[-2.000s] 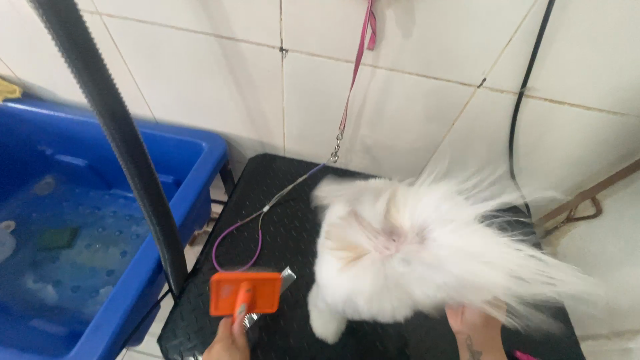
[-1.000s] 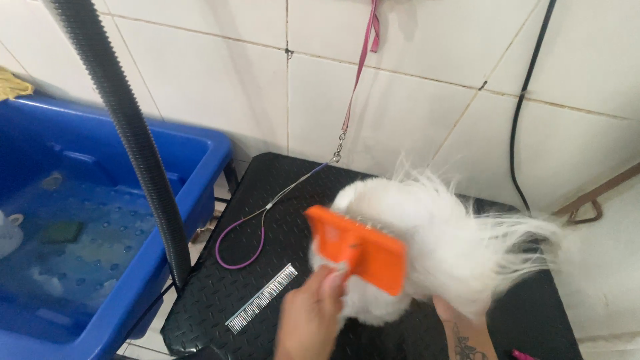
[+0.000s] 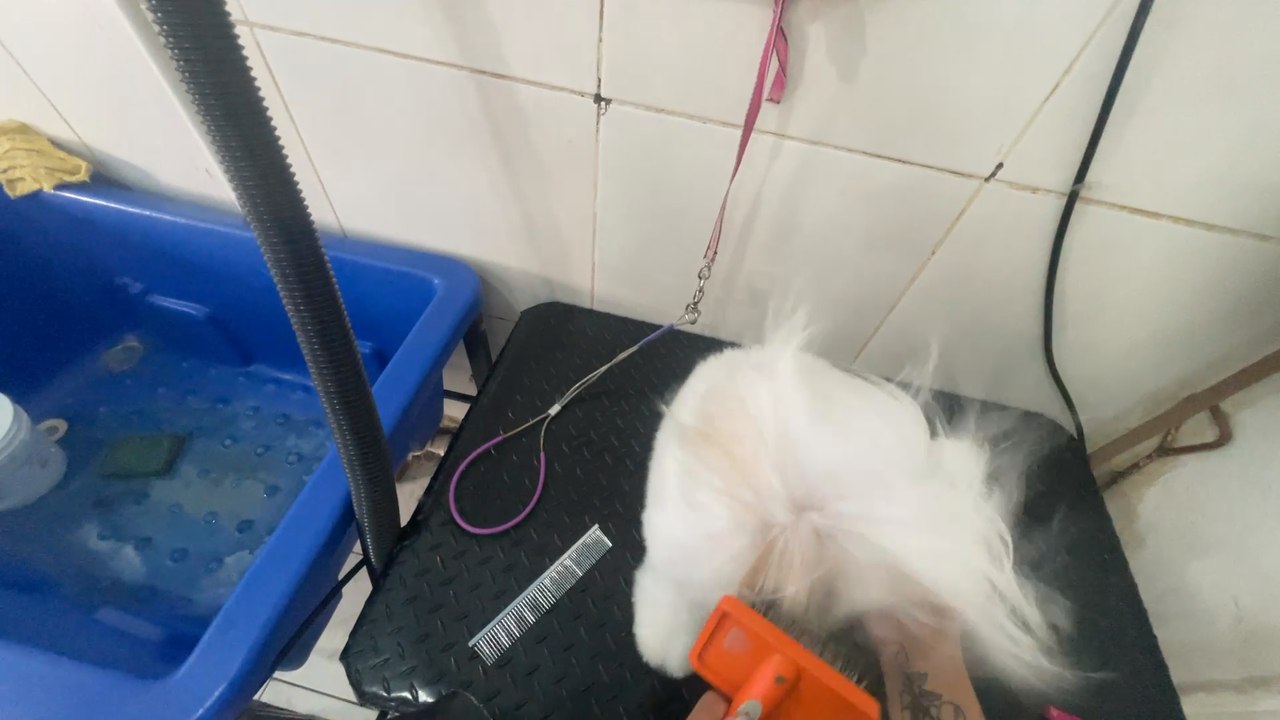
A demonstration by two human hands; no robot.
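Note:
A fluffy white animal [image 3: 790, 460], which looks like a dog, is on the black textured table [image 3: 580, 400]; its long fur spreads to the right. My left hand [image 3: 708, 706], mostly below the frame edge, holds an orange slicker brush [image 3: 785, 670] by the handle, with its pins against the fur on the lower side. My right hand [image 3: 915, 630] is at the animal's lower right, its fingers hidden by fur; the tattooed forearm shows. A metal comb [image 3: 540, 595] lies flat on the table to the left. Above it rests a purple-ended grooming loop [image 3: 497, 485], clipped to a pink strap [image 3: 745, 140].
At left stands a blue tub [image 3: 455, 300] holding water, a green sponge [image 3: 142, 455] and a clear container [image 3: 25, 460]. A black ribbed hose [image 3: 290, 260] crosses its near side. A yellow cloth [image 3: 35, 160] lies on its rim. A black cable [image 3: 1065, 240] hangs on the tiled wall.
The brush in my left hand has moved from beside the animal onto its fur, then down and right to its lower side. The comb, partly behind the brush at first, now lies in full view.

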